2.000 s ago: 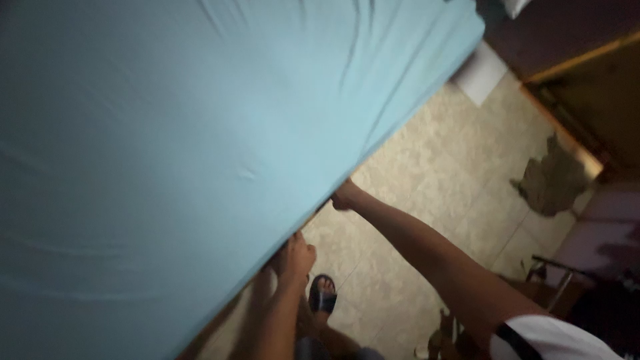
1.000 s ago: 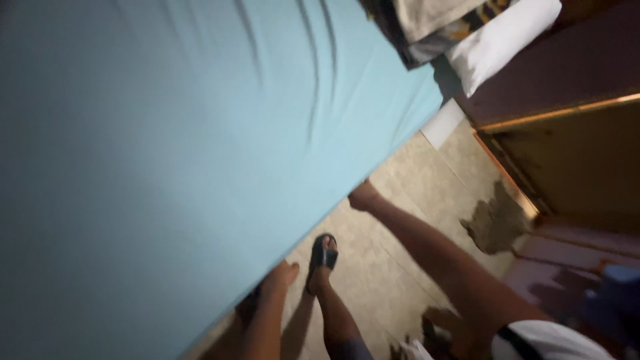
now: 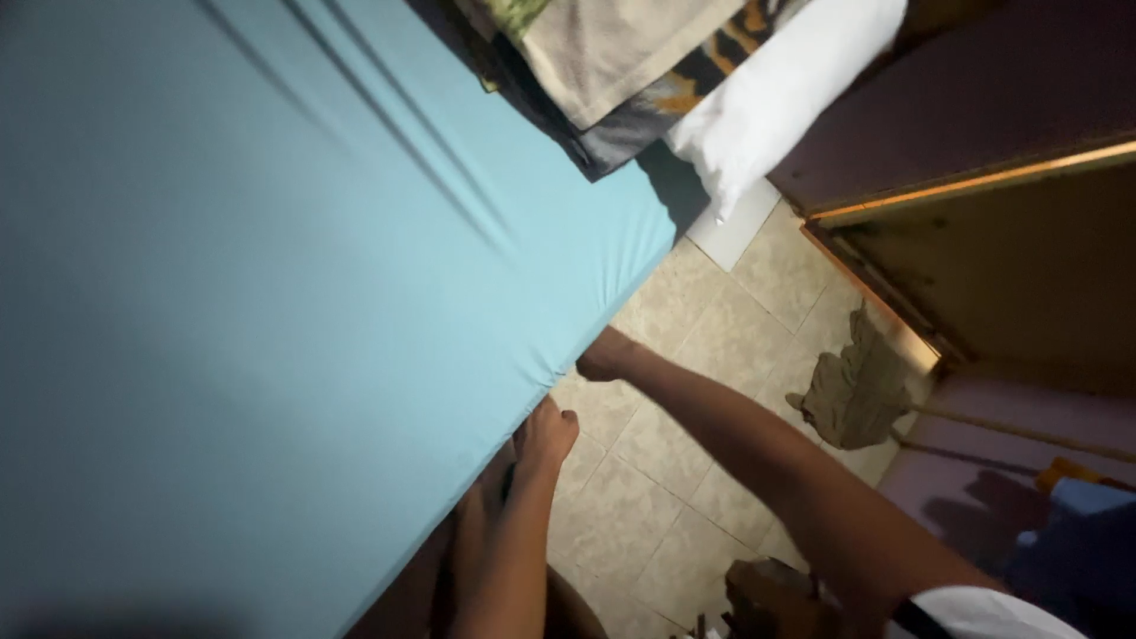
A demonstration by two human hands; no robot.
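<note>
A light blue fitted sheet [image 3: 337, 293] covers a mattress that fills the left and middle of the view, with a few long wrinkles near the top. My right hand [image 3: 608, 355] is at the mattress's lower right edge, its fingers hidden beneath the sheet's side. Just down the same edge is my left hand [image 3: 547, 433], thumb side showing, its fingertips also tucked out of sight at the edge. Whether either hand grips the sheet or the mattress is not visible.
Folded patterned blankets [image 3: 621, 62] and a white pillow [image 3: 790, 98] lie at the bed's far corner. A wooden-edged panel [image 3: 1003, 266] stands at the right. A crumpled brown cloth [image 3: 852, 390] is on the tiled floor [image 3: 701, 426], near two poles.
My left hand has moved up along the mattress edge, closer to my right hand. The sandalled foot seen earlier on the floor is out of sight. The view has shifted, showing more of the blankets and pillow.
</note>
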